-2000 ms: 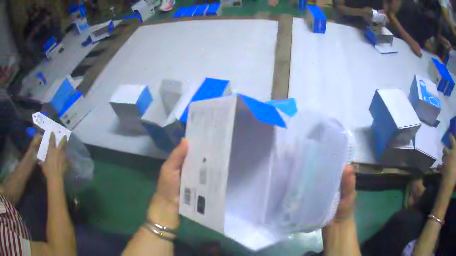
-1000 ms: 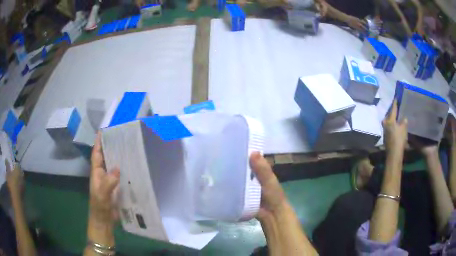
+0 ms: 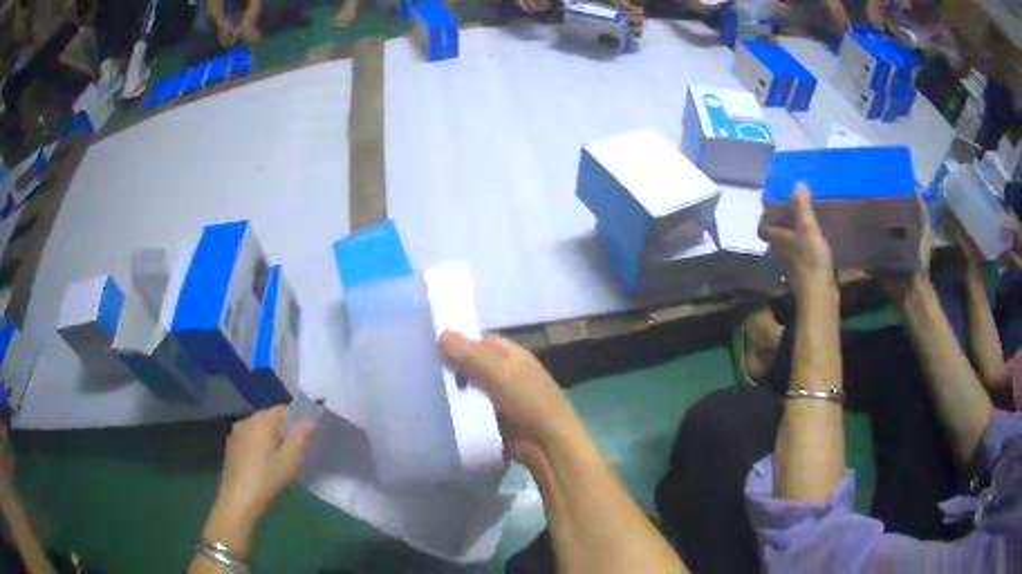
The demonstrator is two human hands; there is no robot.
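My right hand (image 3: 521,398) grips the white base (image 3: 462,376) of the device, thumb on its outer face. The device's frosted translucent body (image 3: 398,381) points left, slightly blurred. My left hand (image 3: 260,465) pinches a corner of a thin whitish sheet or bag (image 3: 420,521) that spreads below the device; which it is I cannot tell. A light blue flap (image 3: 373,256) shows behind the top of the body; what it belongs to is hidden. A blue-and-white carton (image 3: 277,334) stands at the table's near edge, just beyond my left hand.
More cartons stand left (image 3: 213,292) and right (image 3: 648,202) on the white table (image 3: 493,135). At the right, a neighbour's hands hold a carton (image 3: 843,202). Other people and cartons line the far side. Green floor (image 3: 611,420) shows below the table edge.
The view has turned right. My left hand has let go of the open carton and now pinches the sheet. A carton now stands near the table edge. The device has stayed in my right hand.
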